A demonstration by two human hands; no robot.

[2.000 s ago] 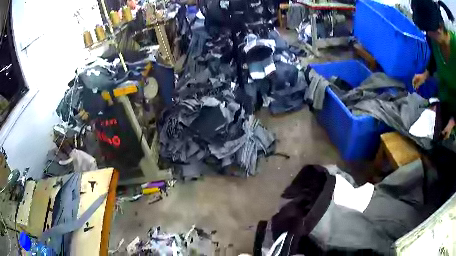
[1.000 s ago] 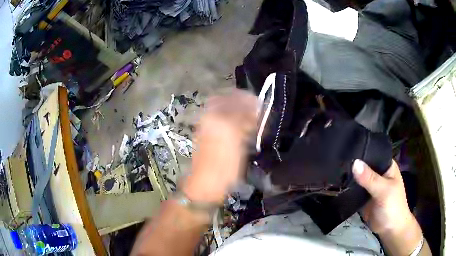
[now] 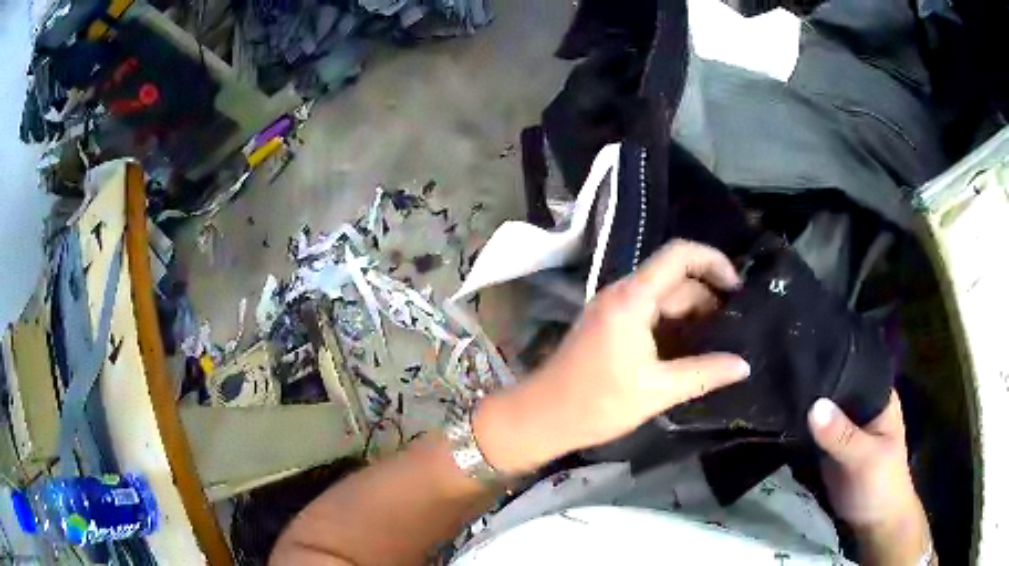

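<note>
A part-sewn dark denim garment [image 3: 775, 321] lies over my lap, its inside showing, with a small white mark on it. A stiffer black band [image 3: 662, 122] with pale stitching and a white-edged strip runs along its left side. A white cloth flap [image 3: 515, 257] sticks out to the left. My left hand [image 3: 653, 343], with a metal band at the wrist, is over the garment's left part, thumb and fingers spread apart, fingertips close to or on the cloth. My right hand [image 3: 863, 442] grips the garment's lower right edge, thumb on top, fingers hidden beneath.
More grey denim [image 3: 797, 133] and a white cloth piece [image 3: 744, 39] lie beyond. A cream table edge [image 3: 963, 254] is at the right. At the left are a wooden-edged table [image 3: 149, 332] and a blue-labelled bottle [image 3: 94, 509]. White and dark trimmings [image 3: 354, 271] litter the floor.
My left hand has moved right and down over the garment. The white flap now sticks out leftward. My right hand keeps its hold, slightly lower and further right.
</note>
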